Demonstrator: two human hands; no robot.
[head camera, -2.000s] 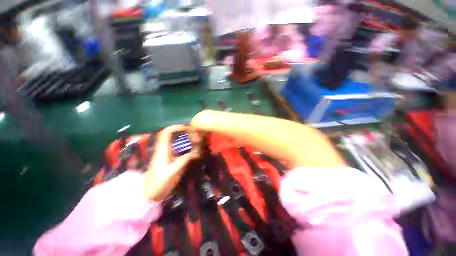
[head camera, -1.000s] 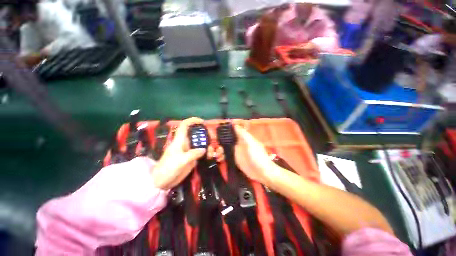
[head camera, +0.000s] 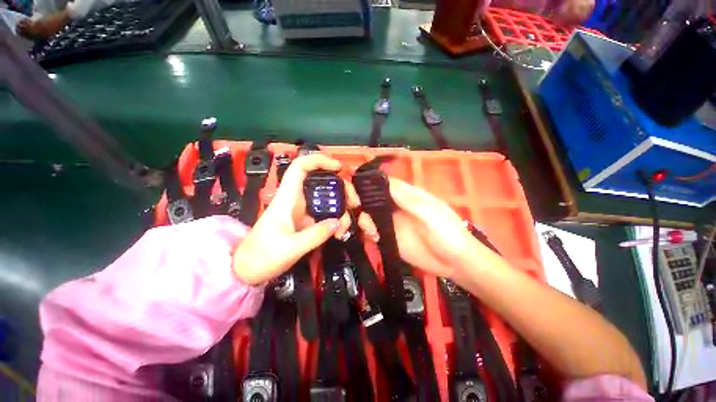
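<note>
My left hand (head camera: 286, 224) holds a black smartwatch (head camera: 325, 196) whose lit screen shows rows of white icons. My right hand (head camera: 420, 228) holds another smartwatch (head camera: 373, 191) beside it, its screen dim with faint lines. Their black straps hang down. Both watches are over the red-orange compartment tray (head camera: 509, 228). Many watches lie across the tray, several with their grey case backs up, such as one below my right hand (head camera: 411, 296). The fingertips behind the two watches are partly hidden.
Three watches (head camera: 430, 116) lie on the green mat beyond the tray. A blue instrument (head camera: 597, 118) with a red light stands right. One watch (head camera: 571, 267) lies on white paper. A calculator (head camera: 684, 286), pen and black cable are far right. A metal post (head camera: 78, 94) slants at left.
The view has tilted down and steadied, showing more tray. A second ago both hands also held the two watches side by side; two seconds ago only the left hand's lit watch could be made out.
</note>
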